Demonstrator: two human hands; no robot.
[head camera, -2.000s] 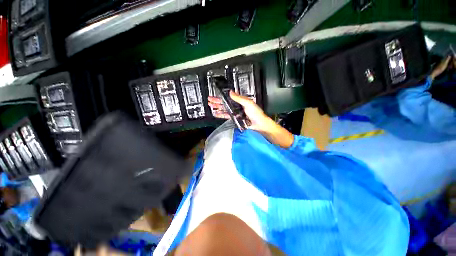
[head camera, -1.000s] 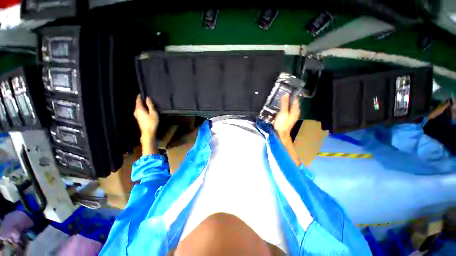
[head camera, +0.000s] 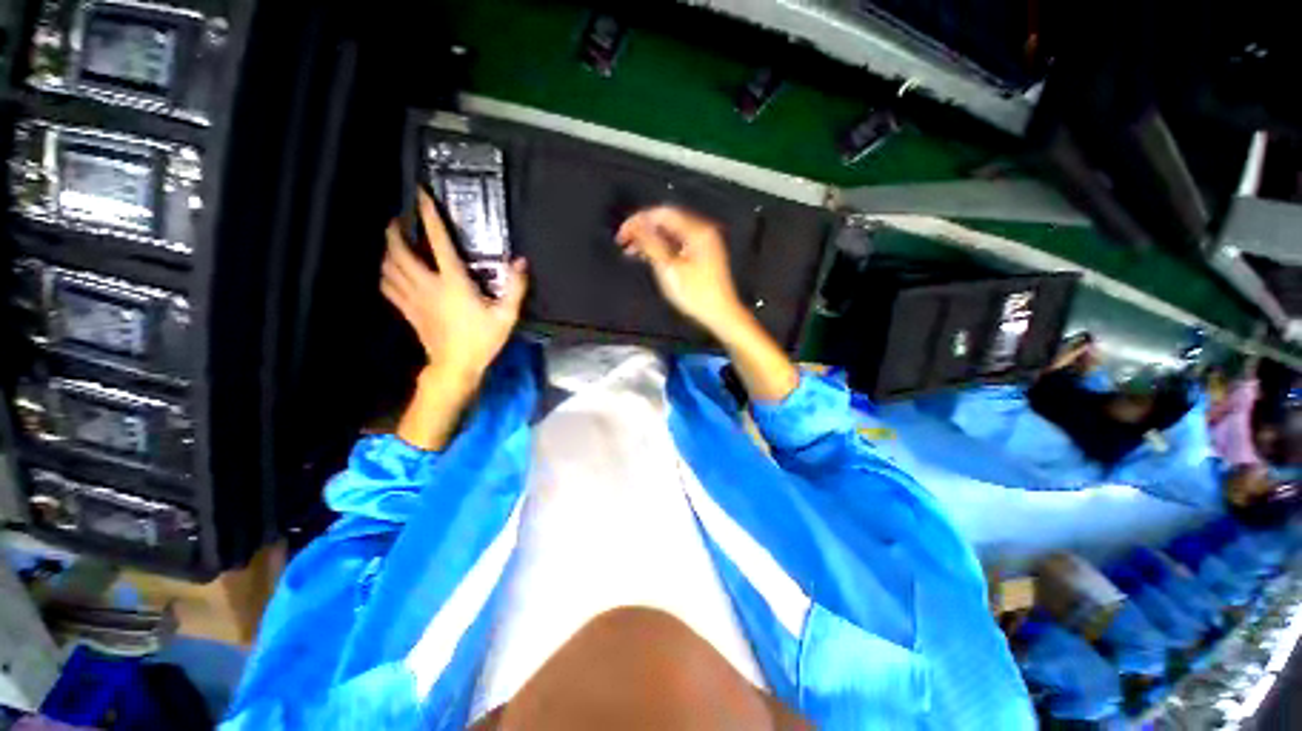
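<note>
A black foam tray (head camera: 571, 293) lies slightly slanted on the bench in front of me. One phone unit (head camera: 471, 193), silvery side up, is at its left end. My left hand (head camera: 454, 293) is on this phone unit, with fingers along its left edge and the thumb at its lower right corner. My right hand (head camera: 683, 257) is over the middle of the tray, fingers bent and blurred; I see nothing clearly held in it. The other pockets show no phones.
A tall tray stack (head camera: 236, 329) with several phone units stands at the left. Single phones (head camera: 758, 92) lie on the green conveyor belt (head camera: 536, 64) behind the white rail. Another foam tray (head camera: 935, 336) with one phone is at the right, beside a seated person's dark sleeve (head camera: 1092, 414).
The phone unit has gone from my right hand to the tray's left end, under my left hand. My right hand has moved left over the tray. The view has turned.
</note>
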